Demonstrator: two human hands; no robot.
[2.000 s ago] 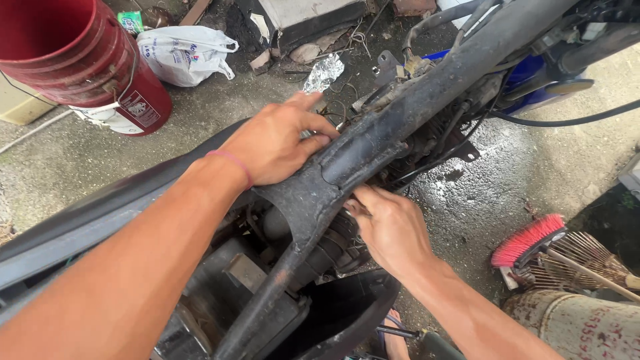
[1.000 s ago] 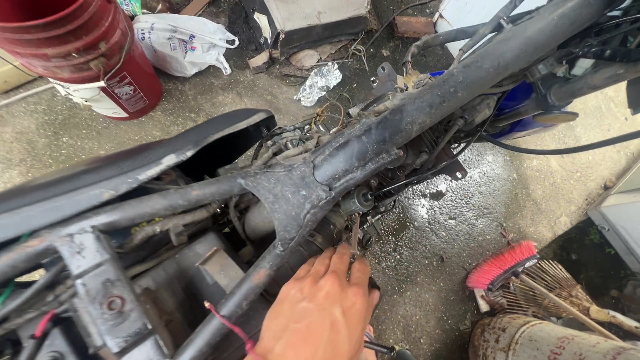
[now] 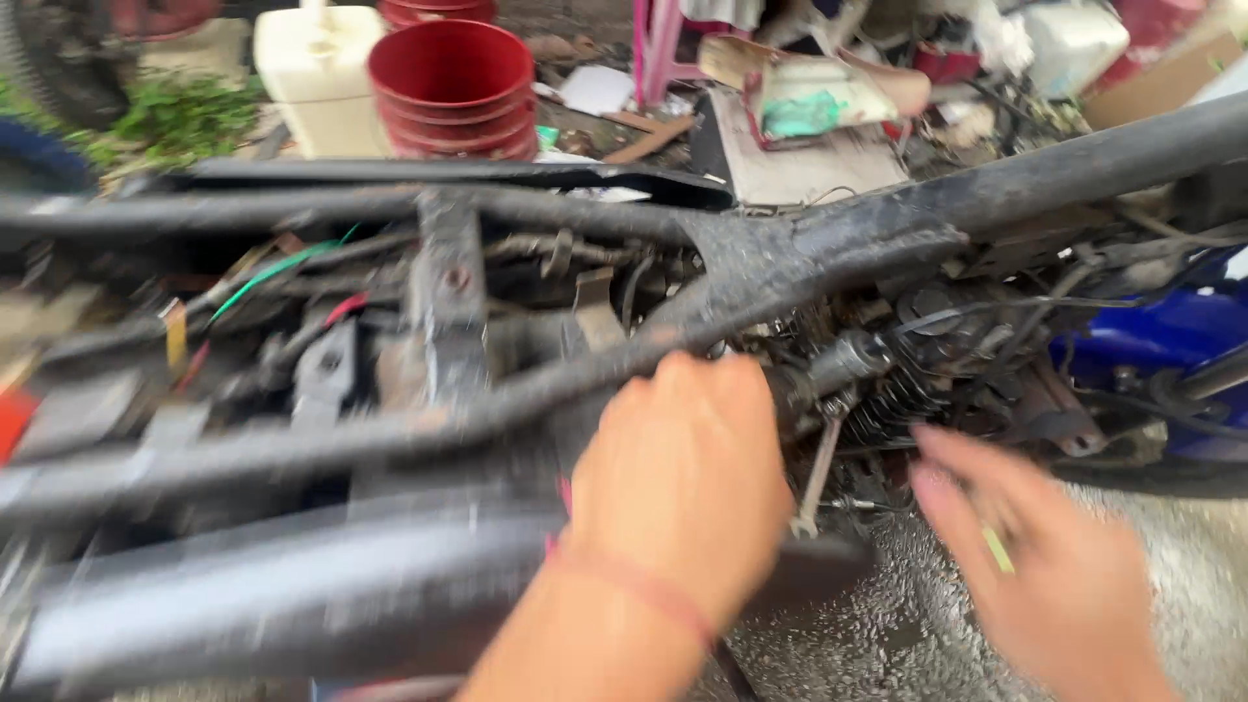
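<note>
A bare motorcycle frame [image 3: 760, 283] of black tubing runs across the head view. My left hand [image 3: 687, 458], a band at its wrist, reaches under the lower frame tube beside the carburetor area; its fingertips are hidden, and what it grips cannot be seen. Right of it, an open-end wrench [image 3: 821, 468] hangs at a slant from a fitting below the metal cylindrical part [image 3: 848, 361]. My right hand [image 3: 1033, 546], blurred, is at the right near the engine, thumb and forefinger a little apart. A small yellowish object [image 3: 997, 549] shows against its palm, kind unclear.
Red buckets [image 3: 453, 93] and a whitish jug [image 3: 322, 78] stand behind the frame. Loose wires, one green [image 3: 278, 273], lie in the rear frame. A black panel [image 3: 292, 595] lies along the near side. A blue fender [image 3: 1160, 331] is at the right, wet ground [image 3: 877, 604] below.
The view has swung widely. Both hands now show separately, the left beneath the frame tube and the right at its right side. The wrench now hangs clear of both hands.
</note>
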